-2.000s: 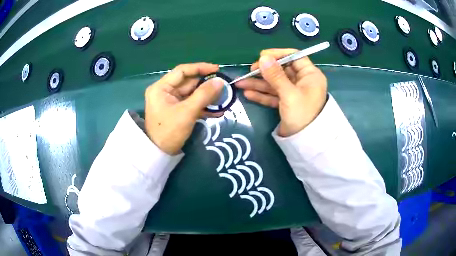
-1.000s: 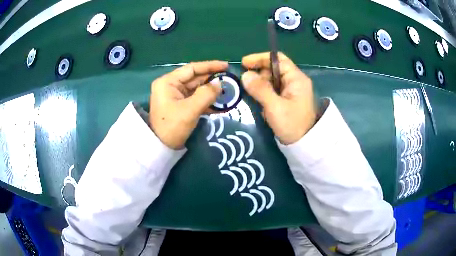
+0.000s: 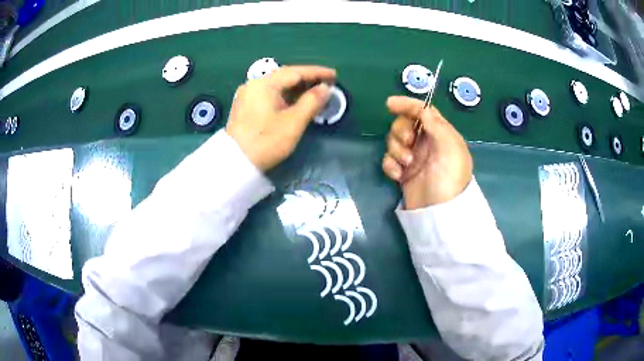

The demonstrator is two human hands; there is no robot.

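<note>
A round black-rimmed part (image 3: 337, 106) with a pale ring on its grey face is at the fingertips of my left hand (image 3: 281, 113), over the near side of the green belt. My thumb and fingers cover its left side. My right hand (image 3: 429, 151) holds slim silver tweezers (image 3: 428, 99), pointing up, away from the part. White arc-shaped adhesive pieces (image 3: 339, 273) lie in rows on a clear film (image 3: 353, 211) in front of me, where glare hides some of them.
Several black-rimmed discs (image 3: 203, 113) are spaced along the belt (image 3: 381, 56). A second sheet of arcs (image 3: 563, 236) and spare tweezers (image 3: 592, 189) lie at right. A white sheet (image 3: 41, 211) lies at left. A clear bag of black parts (image 3: 585, 25) is at the far right.
My left hand has moved the part forward from above the film to the belt. My right hand has moved right and away from the part, tweezers still held. The view has shifted, showing more belt.
</note>
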